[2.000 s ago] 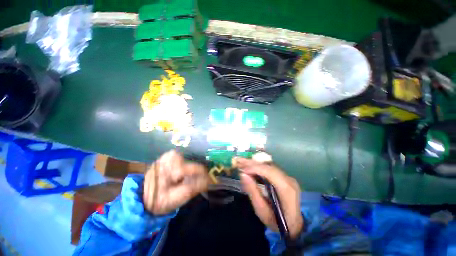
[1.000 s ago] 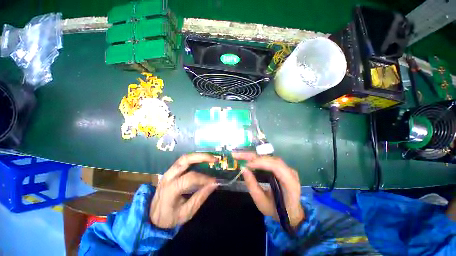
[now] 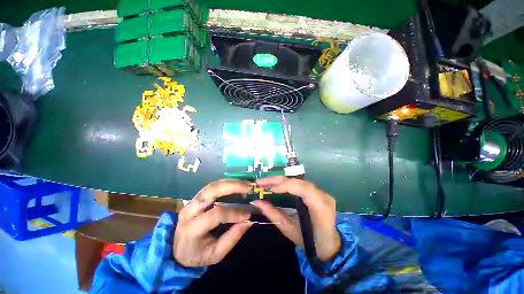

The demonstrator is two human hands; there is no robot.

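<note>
The green PCB panel (image 3: 237, 133) lies in front of me, its middle glaring white. My left hand (image 3: 204, 224) is left of its near edge, fingers bent, with a thin pale strand like solder wire (image 3: 265, 222) at the thumb, stretching toward my right hand. My right hand (image 3: 313, 215) holds the soldering iron (image 3: 306, 229) against the palm; its pale collar and thin metal tip point away from me along the panel's right side. A small orange flexible circuit (image 3: 262, 192) shows between the fingertips of both hands; which hand grips it is unclear.
A heap of orange and whitish flexible circuits (image 3: 158, 109) lies left. Behind are stacked green panels (image 3: 169, 49), a black fan (image 3: 261, 92), a white tub (image 3: 365, 74) and the soldering station (image 3: 428, 109) with hanging cables. A plastic bag (image 3: 37, 51) lies far left.
My left hand has come in from the left, close to my right hand. The strand was slanted and is now nearly level and lower. The iron's collar has shifted slightly left against the panel.
</note>
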